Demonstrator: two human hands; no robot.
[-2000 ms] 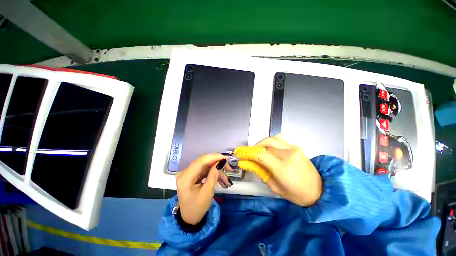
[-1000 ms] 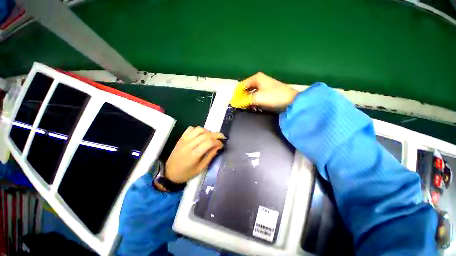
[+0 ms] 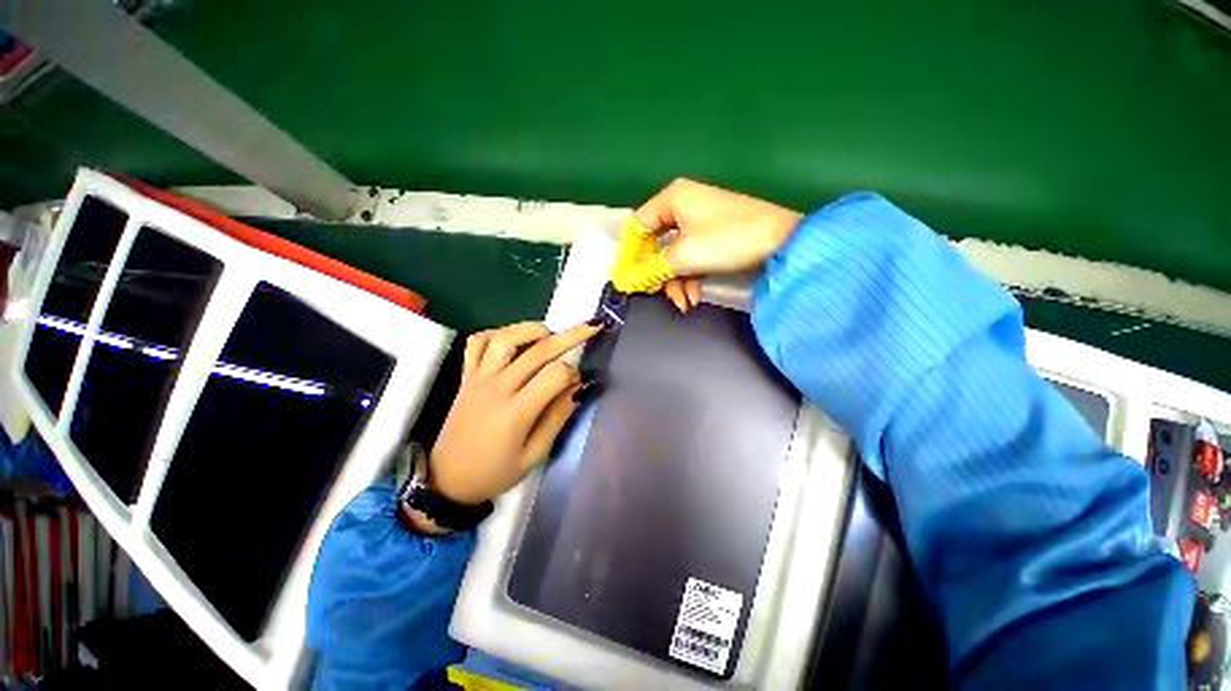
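A dark grey tablet (image 3: 662, 473) lies back up in the left slot of a white foam tray (image 3: 483, 607), with a white barcode label (image 3: 706, 625) near its lower corner. My right hand (image 3: 702, 232), with yellow finger cots (image 3: 640, 259), is at the tablet's upper left corner by the camera area (image 3: 613, 309); its fingertips are pinched together, and what is between them is too small to tell. My left hand (image 3: 506, 412), wearing a black watch, has its fingers apart on the tablet's left edge, the index fingertip touching just below the camera area.
A second foam tray (image 3: 304, 513) with glossy black tablets stands tilted on the left, a red edge (image 3: 290, 251) behind it. My right sleeve covers part of the middle slot. A printed film (image 3: 1201, 506) shows at the far right. A green belt (image 3: 810, 95) runs behind a white rail.
Both hands have moved from the tray's front edge to the tablet's upper left corner. The view has shifted. Since one second ago, my left index finger has moved up toward the camera area.
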